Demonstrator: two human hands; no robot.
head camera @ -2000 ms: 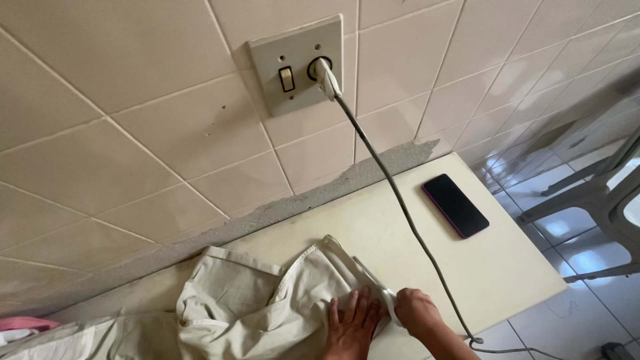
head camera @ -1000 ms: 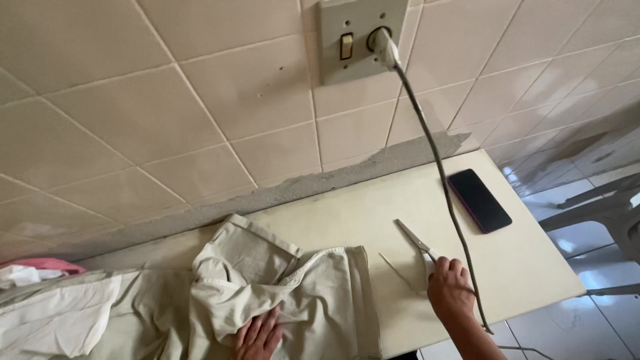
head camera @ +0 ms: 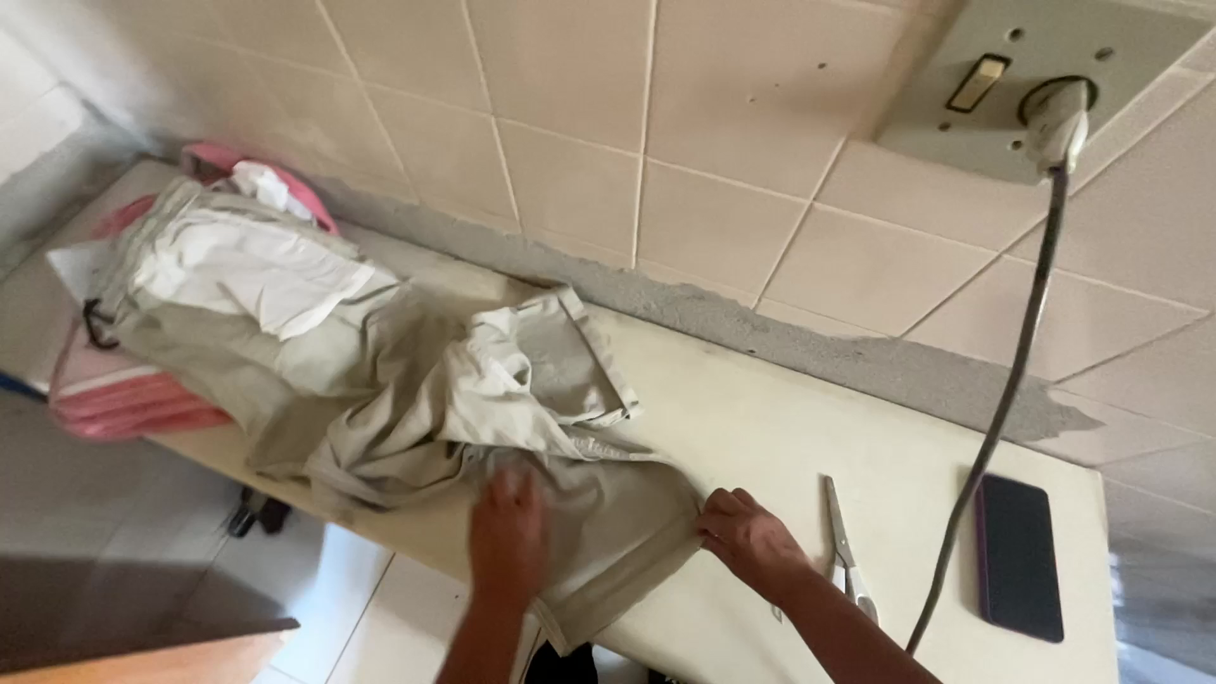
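A pair of light khaki trousers (head camera: 408,408) lies crumpled along the pale tabletop, with white lining fabric (head camera: 247,266) showing at its left part. My left hand (head camera: 510,532), blurred, is on the cloth near one leg; whether its fingers grip is not clear. At the right edge of that leg, my right hand (head camera: 750,537) pinches the hem (head camera: 627,575) between thumb and fingers. Scissors with white handles (head camera: 841,541) lie on the table just right of my right hand, partly behind the forearm.
A smartphone (head camera: 1021,560) lies near the table's right end. A dark cord (head camera: 997,418) hangs from a plug (head camera: 1056,128) in the wall plate (head camera: 959,57) across the table. Pink fabric (head camera: 142,408) sits under the trousers at the left. A tiled wall (head camera: 570,161) runs behind.
One second ago my right hand was at the scissors; now it is at the hem and the scissors lie free. The leg's hem end has shifted and lies slanted. The view has swung left.
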